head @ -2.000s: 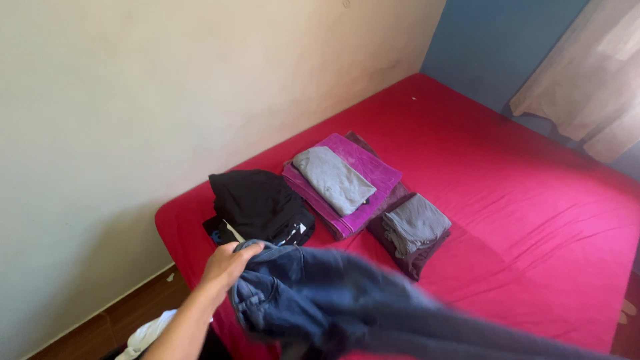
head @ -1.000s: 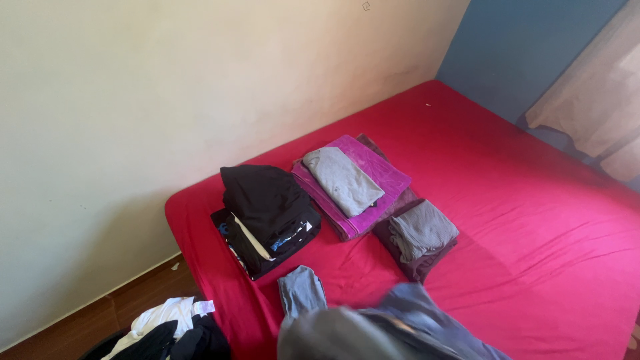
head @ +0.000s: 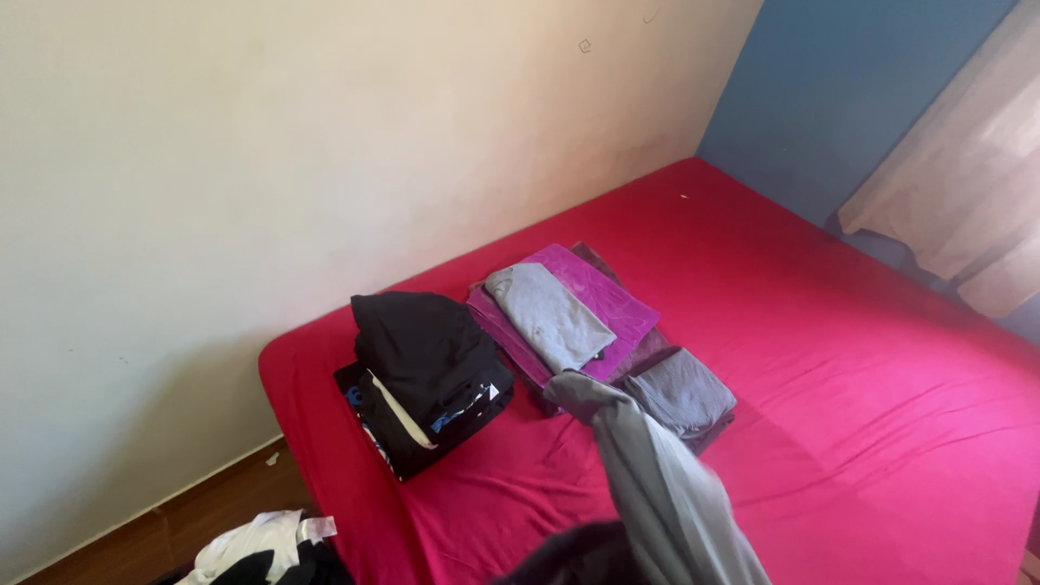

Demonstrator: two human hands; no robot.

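Neither of my hands shows in the head view now. A long grey piece of clothing (head: 674, 479) rises from the bottom edge, its end lying over or in front of the folded stacks. Dark cloth (head: 585, 552) shows beside it at the bottom. On the bed, black folded clothes (head: 422, 341) form a stack at the left. Right of them, a folded light grey garment (head: 548, 313) lies on folded purple cloth (head: 605, 296). A folded grey garment (head: 682, 394) tops a small dark pile nearer the right. What holds the long grey garment is hidden.
A red sheet (head: 812, 349) covers the bed, which stands against a cream wall (head: 325, 146) and a blue wall (head: 829, 97). A light curtain (head: 967, 154) hangs at the right. White and black clothes (head: 252, 548) lie at the bottom left, beside the bed.
The hand and blue denim garment seen two seconds ago have left the view. A long grey garment now extends over the bed's near part, where blurred grey cloth showed one second ago.
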